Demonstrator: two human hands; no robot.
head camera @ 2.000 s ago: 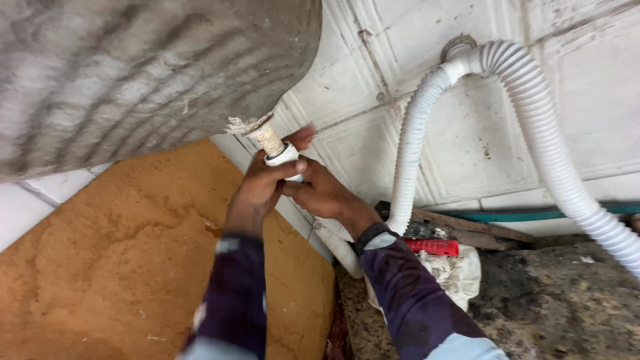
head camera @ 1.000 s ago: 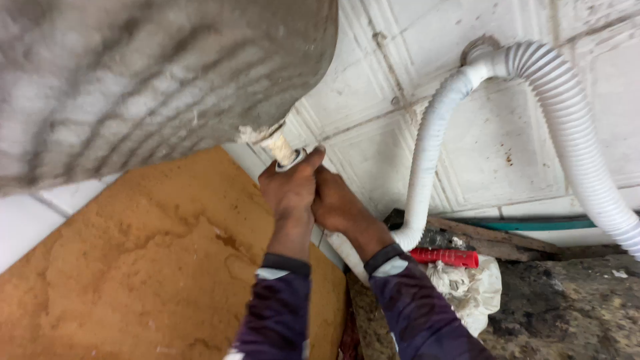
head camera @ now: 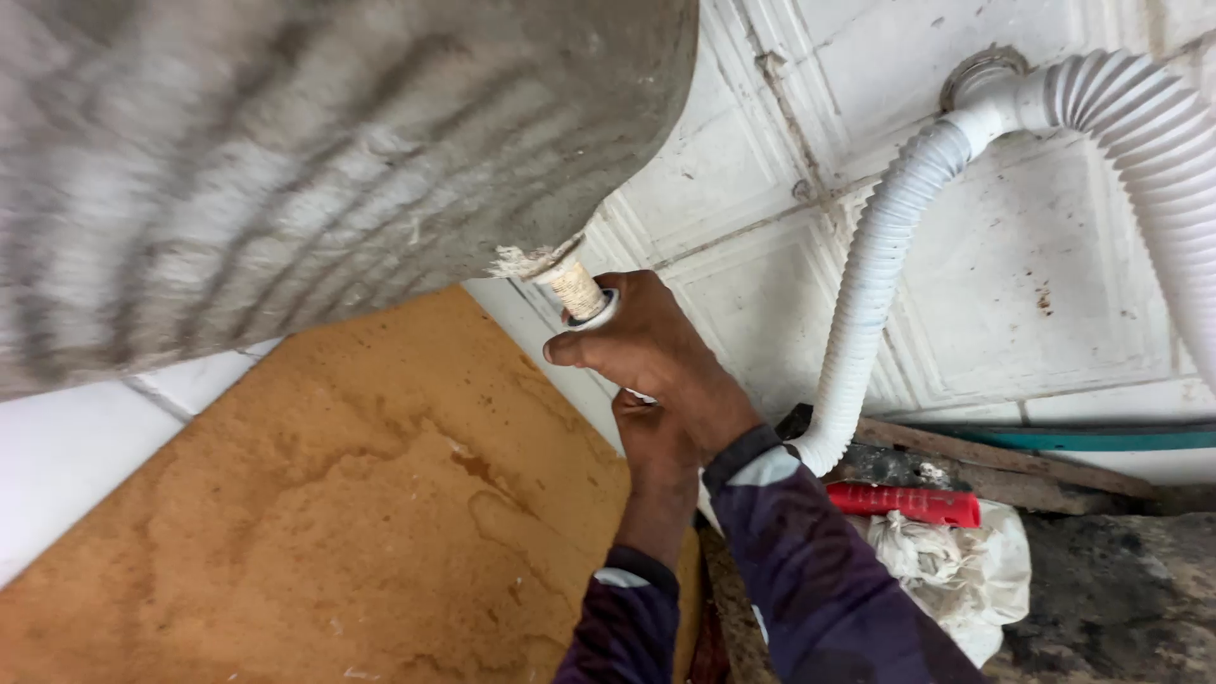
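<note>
A threaded drain tailpiece [head camera: 576,290], pale and worn, comes out of the underside of a grey basin [head camera: 408,171], with ragged whitish material at its top. Around its lower end sits a white plastic collar [head camera: 597,312]. My right hand [head camera: 655,347] is wrapped around that collar, thumb towards the left. Just below, my left hand [head camera: 655,427] is closed around a white pipe piece, mostly hidden by the fingers. A white corrugated hose [head camera: 869,275] runs from the wall fitting down behind my right forearm.
A stained brown board [head camera: 332,513] leans at the left. White wall tiles [head camera: 1035,285] stand behind. At the lower right lie a red plastic tube [head camera: 902,503], a white plastic bag [head camera: 997,570], wooden strips [head camera: 1016,456] and a dark rough slab [head camera: 1121,589].
My left hand has moved down from the collar to below my right hand. My right hand has moved up onto the collar.
</note>
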